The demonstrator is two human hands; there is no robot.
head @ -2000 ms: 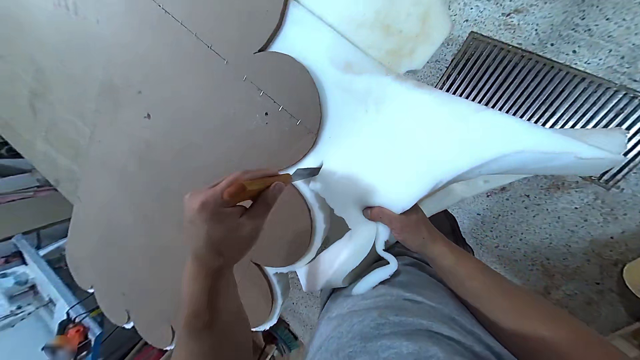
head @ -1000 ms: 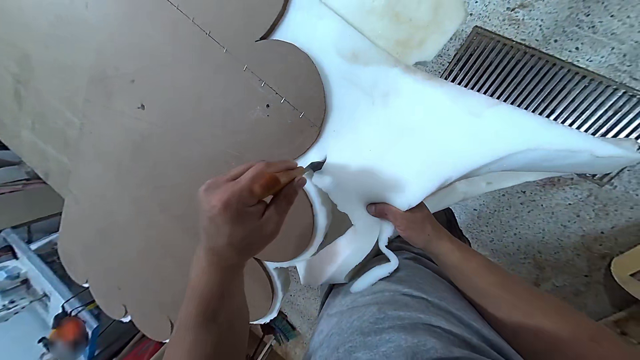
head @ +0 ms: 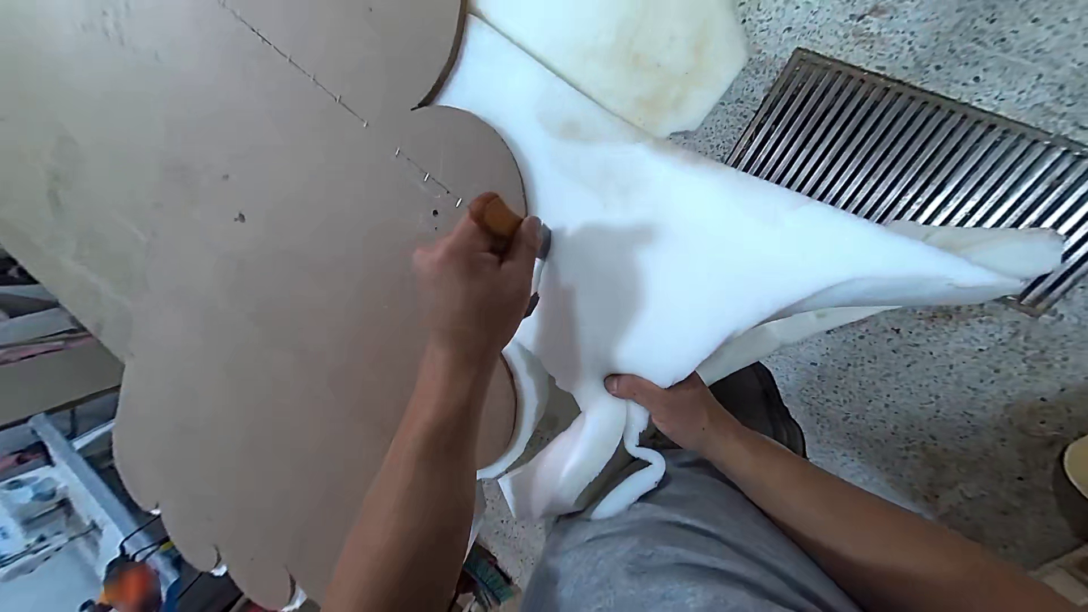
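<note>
My left hand [head: 480, 280] is closed around the orange-brown handle of a knife [head: 495, 216]. The short, wide grey blade [head: 545, 242] touches the white foam sheet [head: 680, 229] right beside the curved rim of a brown scalloped board [head: 297, 340]. Foam lies under the board and spreads out to its right. My right hand [head: 671, 404] grips the foam's lower edge, thumb on top and fingers hidden beneath. Below that hand hang a wide foam flap [head: 565, 467] and a narrow, curling foam strip [head: 637, 484]. Part of the cut edge is hidden by my left hand.
Rows of staples [head: 340, 99] run across the board. A yellowish foam piece [head: 637, 51] lies at the top. On the speckled floor [head: 901, 408] is a metal drain grate [head: 901, 144]. An orange tool [head: 132, 585], blurred, is at the lower left beside a light metal frame [head: 85, 484].
My left hand has moved the knife up along the rounded board edge, and its handle has tilted more upright. My right hand keeps its hold on the foam.
</note>
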